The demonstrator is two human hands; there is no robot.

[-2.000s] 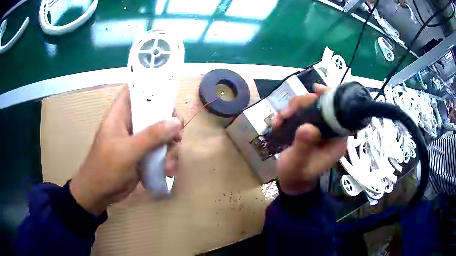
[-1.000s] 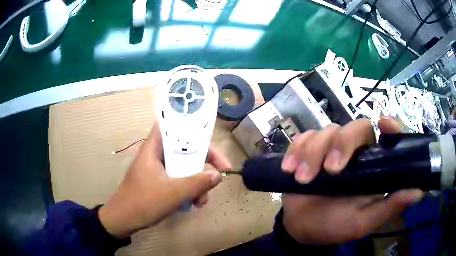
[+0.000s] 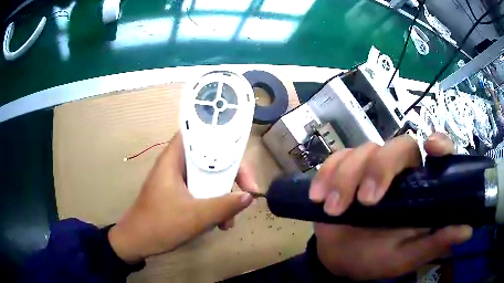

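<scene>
My left hand [image 3: 179,204] holds a white neck fan arm housing [image 3: 213,146], its round end with the spoked fan opening [image 3: 219,104] upward and facing me; its lower end is hidden by my fingers. A thin red lead wire [image 3: 145,150] with a white tip sticks out left. My right hand [image 3: 381,204] grips the black electric screwdriver [image 3: 353,199] lying sideways. The screwdriver bit [image 3: 258,194] is at my left thumb tip, by the housing's lower right side; whether it touches a screw cannot be told.
The dark support ring [image 3: 269,97] lies behind the housing on the cardboard mat [image 3: 94,182]. The screw feeder [image 3: 309,141] stands right of it. Tiny dark screws [image 3: 269,221] lie on the cardboard. The green conveyor belt [image 3: 149,47] carries white units. White housings [image 3: 458,119] are piled far right.
The bit has come from over the feeder to the housing's lower right side and stays there. The housing moved right, then its round end tilted slightly. The wire now shows at left. Belt units shifted.
</scene>
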